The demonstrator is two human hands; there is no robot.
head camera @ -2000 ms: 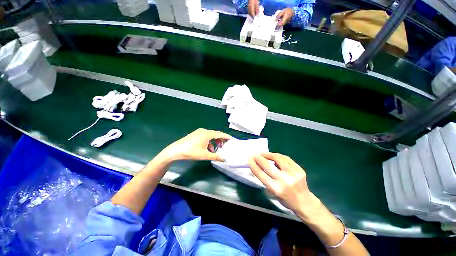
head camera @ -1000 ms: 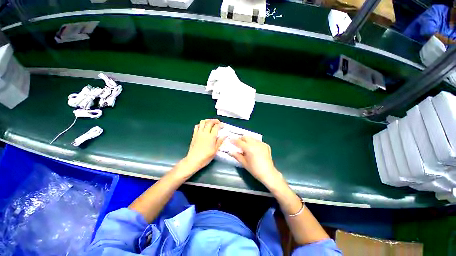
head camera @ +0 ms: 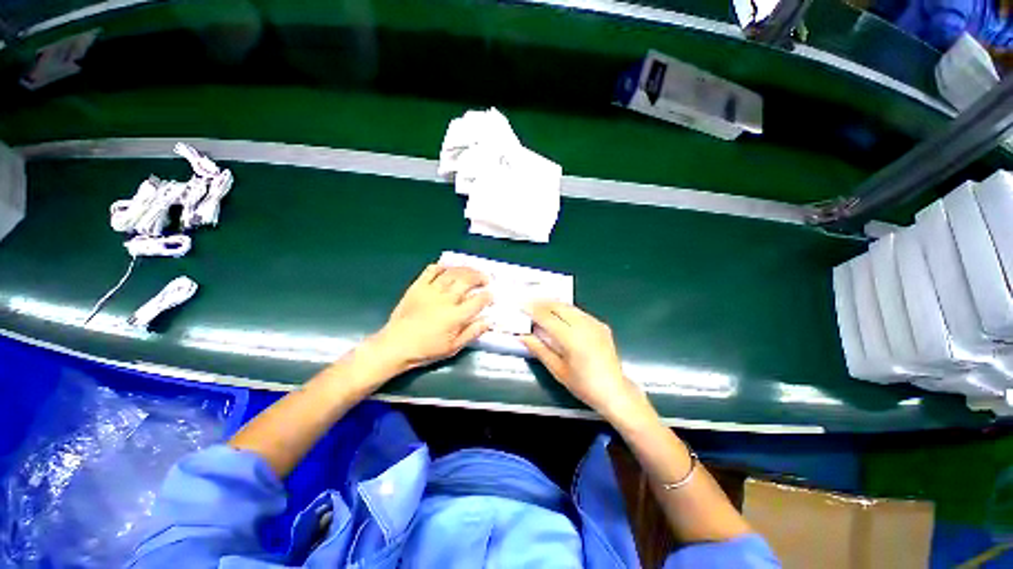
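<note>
A white inner tray (head camera: 511,291) lies on the green surface in front of me, with a white piece in it. My left hand (head camera: 437,316) rests on its left part, fingers pressing down. My right hand (head camera: 572,347) is at its right front, fingertips on the white piece. The fingers hide much of the tray's inside. A fanned pile of folded white paper inserts (head camera: 511,191) lies just behind the tray. White cable bundles (head camera: 176,205) lie in a heap at the left, with a single cable bundle (head camera: 164,302) nearer me.
Nested white trays (head camera: 924,300) stand at the right. A printed product box (head camera: 694,96) lies on the far lane. A blue bin (head camera: 233,409) with clear bags (head camera: 94,472) is at lower left, a brown carton (head camera: 833,528) at lower right. A metal post (head camera: 922,156) slants at upper right.
The tray, lifted and tilted two seconds ago, now lies flat under both hands. The white piece is pressed down into it. The view has shifted, and the product box has moved left along the far lane.
</note>
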